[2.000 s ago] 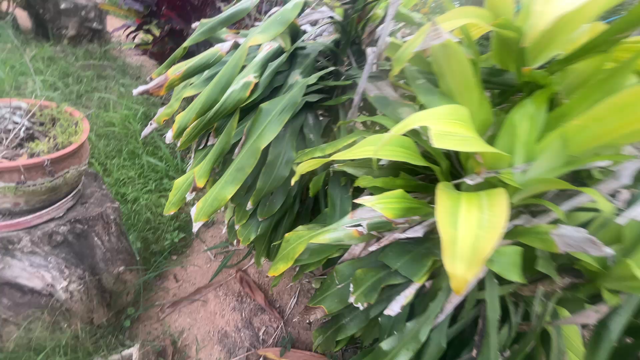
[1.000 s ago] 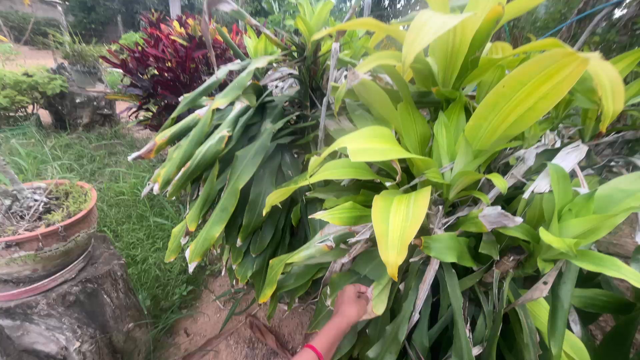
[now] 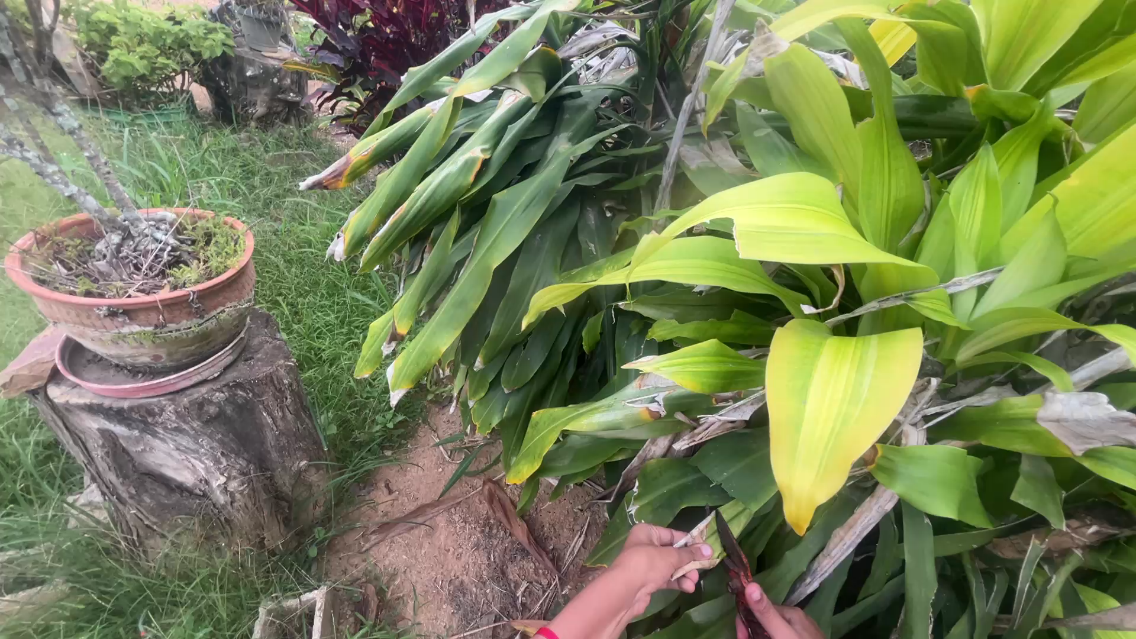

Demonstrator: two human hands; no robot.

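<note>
At the lower middle, my left hand [image 3: 657, 561] pinches the dry, pale tip of a green leaf [image 3: 735, 524] between thumb and fingers. My right hand [image 3: 781, 617], partly cut off by the bottom edge, holds pruning shears [image 3: 738, 577] with dark blades and reddish parts. The blades point up and lie right beside the held leaf. A broad yellow leaf [image 3: 834, 399] hangs just above the shears. Around both hands spreads a leafy plant with long green and yellow-green leaves, some with brown, dry tips.
A terracotta pot [image 3: 142, 302] with a bare-stemmed plant stands on a tree stump [image 3: 195, 444] at the left. Grass [image 3: 328, 266] and bare soil [image 3: 417, 541] lie between stump and plant. A dark red-leaved shrub [image 3: 382, 44] grows behind. Dry stalks [image 3: 843, 541] cross the foliage at the right.
My right hand with the pruning shears has come into view beside my left hand, which was alone at the leaves a second ago. The view has tilted down.
</note>
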